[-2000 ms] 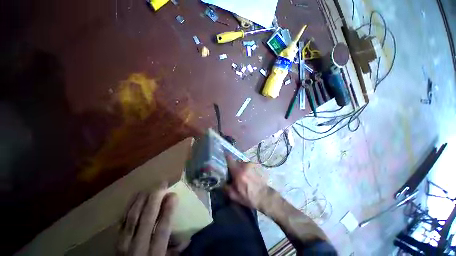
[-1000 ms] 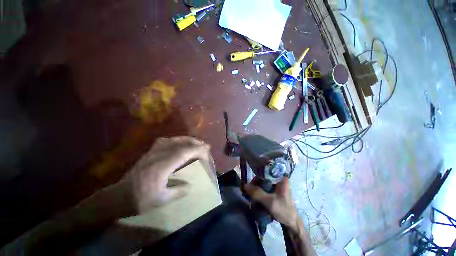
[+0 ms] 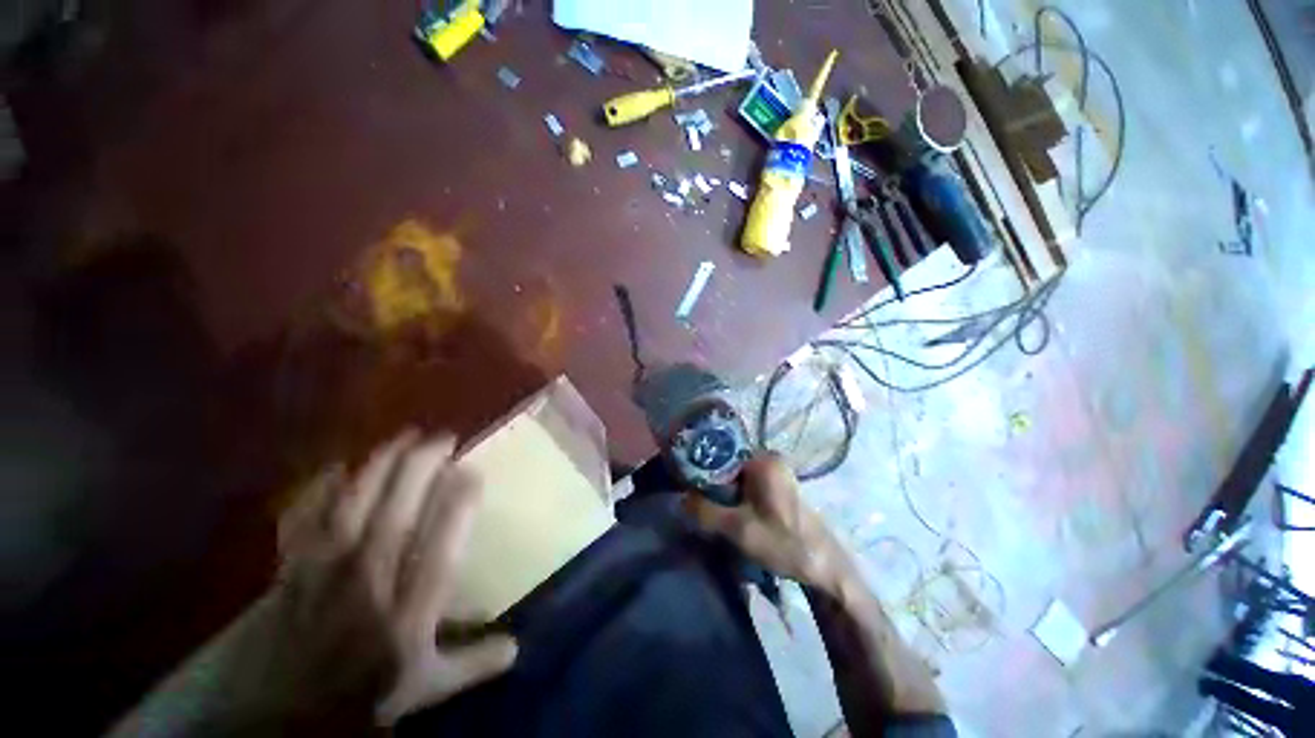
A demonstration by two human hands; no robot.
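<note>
The long pale box (image 3: pixel 541 512) lies at the table's near edge, its end face towards the right. My left hand (image 3: pixel 382 555) is over the box near its end, blurred, fingers spread and thumb apart; its fingers lie over the box's left part. My right hand (image 3: pixel 764 519) holds the dark grey nailer (image 3: pixel 700 433) by its grip, to the right of the box end and apart from it. The nailer's grip is mostly hidden by my hand and dark clothing.
The dark red-brown table (image 3: pixel 289 173) has a yellow stain. The glue bottle (image 3: pixel 779 195), a yellow screwdriver (image 3: pixel 639 105), pliers (image 3: pixel 837 260), a blue power tool (image 3: pixel 945 202) and a white sheet (image 3: pixel 663 29) lie farther off. Hoses (image 3: pixel 937 368) hang and coil beyond the edge.
The nailer moved off the box end to the right, then slightly back left. My left hand lifted from gripping around the box end and moved left, fingers spreading. The view shifted.
</note>
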